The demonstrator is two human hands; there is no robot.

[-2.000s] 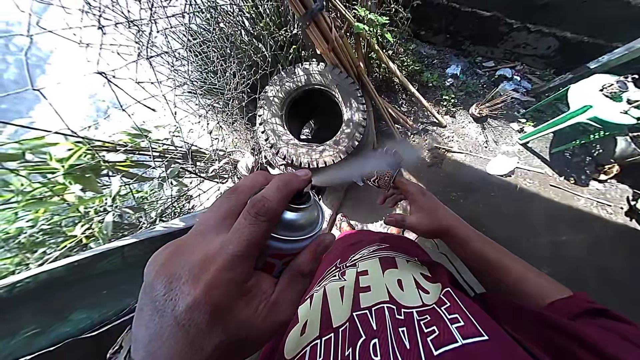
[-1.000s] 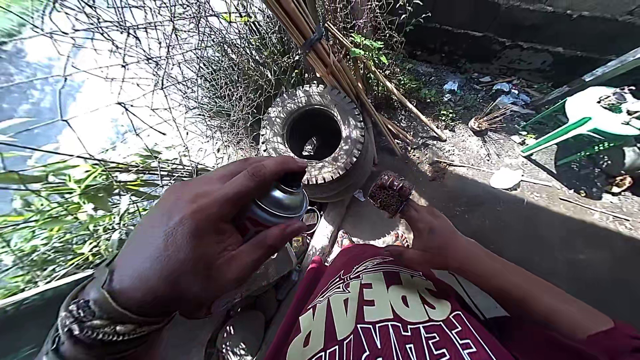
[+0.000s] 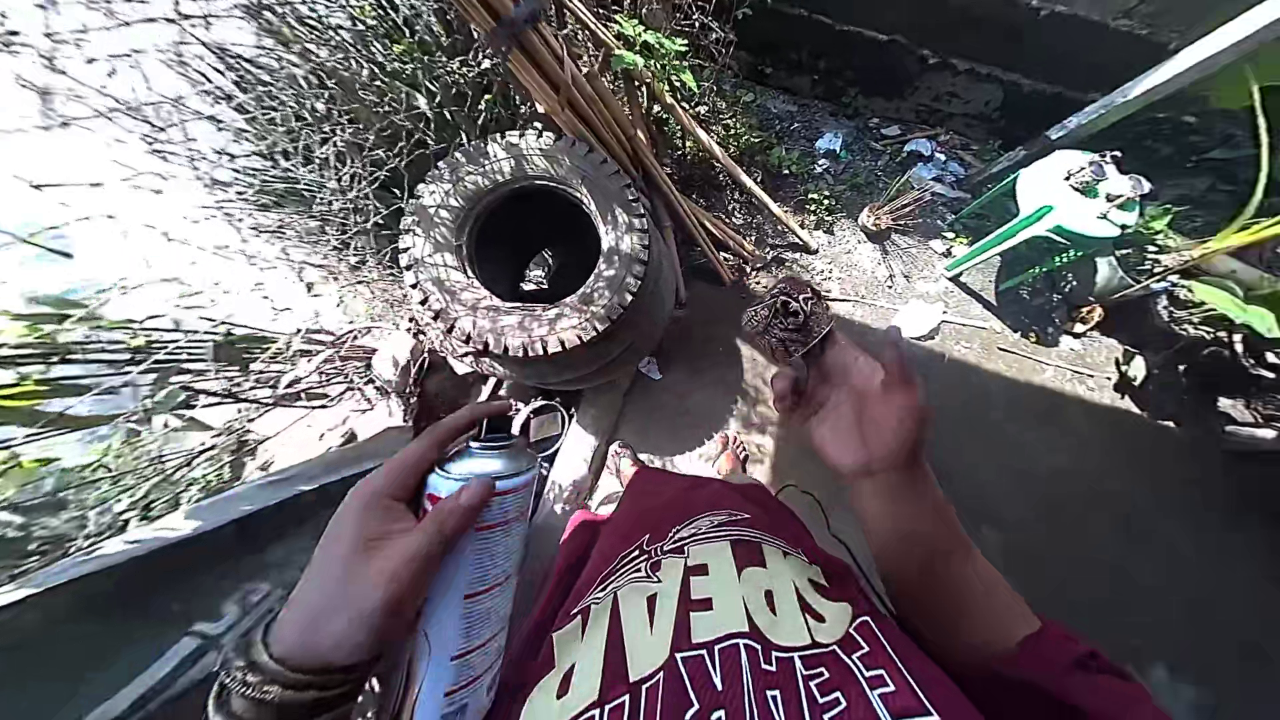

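Observation:
My left hand [image 3: 390,540] grips an upright aerosol spray can [image 3: 480,590], its index finger at the nozzle on top. The can is white and silver with red marks and bears writing. My right hand [image 3: 855,400] is farther out to the right, pinching a small dark ornate object [image 3: 788,318] with a carved-looking, metallic surface; what it is exactly I cannot tell. The two hands are well apart, with the can left of the maroon shirt and the small object beyond it.
Stacked tires [image 3: 530,260] stand ahead, with bamboo poles [image 3: 600,110] leaning behind them. A white and green plastic chair [image 3: 1070,200] is at the right. A low wall ledge [image 3: 200,510] runs along the left. Bare feet [image 3: 732,455] are on the concrete below.
The pale spray cloud seen between the hands two seconds ago is gone. My left hand has tilted so that more of the can's side shows. The small object remains in my right hand.

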